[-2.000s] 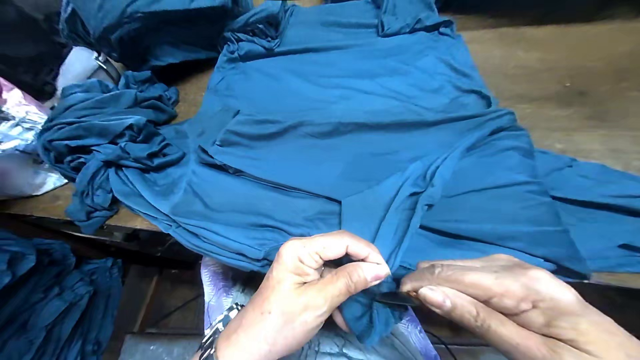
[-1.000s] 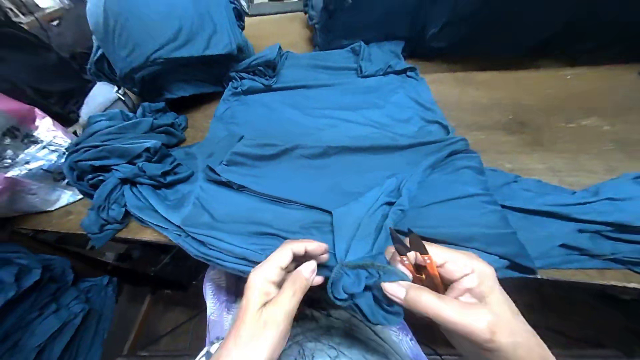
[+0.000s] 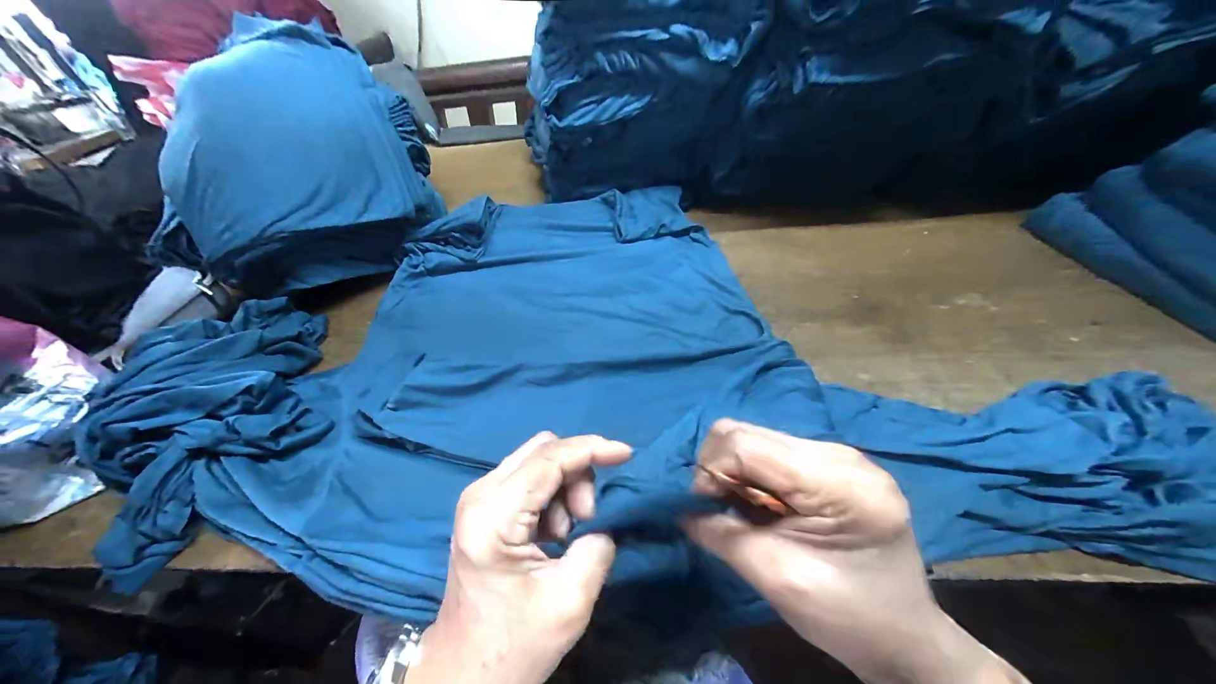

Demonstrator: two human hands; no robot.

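A blue knit garment [image 3: 570, 313] lies spread over the table, its near part hanging at the front edge. My left hand [image 3: 532, 541] is at a bunched fold of it, thumb and fingers about the cloth; motion blur hides part of the fold. In my right hand [image 3: 807, 522] are small orange-handled thread snips [image 3: 746, 489], mostly covered by the fingers, and that hand also touches the same fold. The snips' blades are largely hidden. One sleeve [image 3: 1092, 465] stretches to the right, and crumpled blue cloth [image 3: 209, 389] lies at the left.
On the wooden table [image 3: 883, 294], a tall stack of blue cloth [image 3: 285, 161] stands back left. Dark blue bundles [image 3: 807, 104] line the back, and folded blue cloth [image 3: 1149, 218] sits at the right. Shiny plastic wrapping [image 3: 47, 427] is at the left edge.
The snips' blades pointed up in plain sight a second ago; now my right hand covers most of them. The view has shifted to show more of the table's back.
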